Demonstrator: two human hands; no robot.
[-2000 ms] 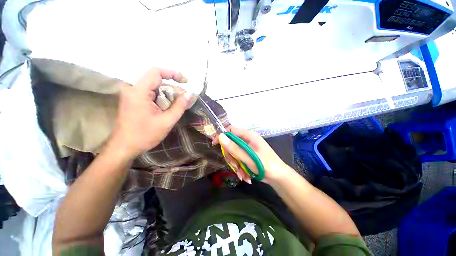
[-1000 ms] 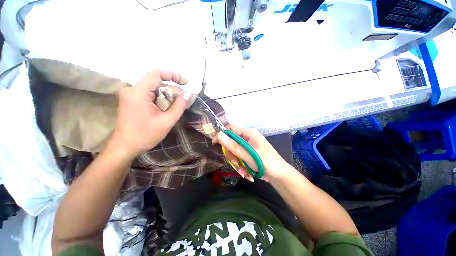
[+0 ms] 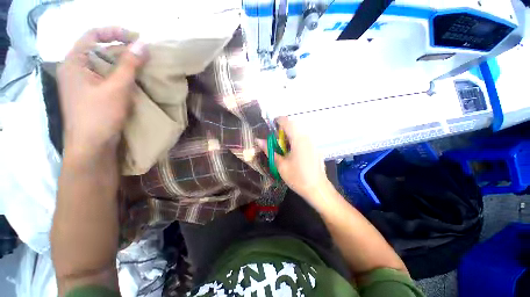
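My left hand [image 3: 99, 87] is at the upper left, its fingers pinching the khaki cloth [image 3: 154, 110] near its upper edge. My right hand [image 3: 299, 159] holds the scissors [image 3: 272, 152] by their green and yellow handles at the table's front edge; the blades are hard to make out. Brown plaid fabric [image 3: 203, 168] lies spread between my hands and hangs over the lap. White padded lining [image 3: 20, 168] fills the left side, and more white cloth lies behind the khaki.
The white sewing machine [image 3: 401, 46], with its dark control panel [image 3: 473, 30], stands behind at the right. Its presser foot area [image 3: 268, 60] is above my right hand. A blue crate [image 3: 372, 174] with black cloth [image 3: 430, 209] is below the table at the right.
My left hand has moved left and up, drawing the khaki cloth and exposing more plaid. My right hand has turned the scissors more upright and moved slightly up.
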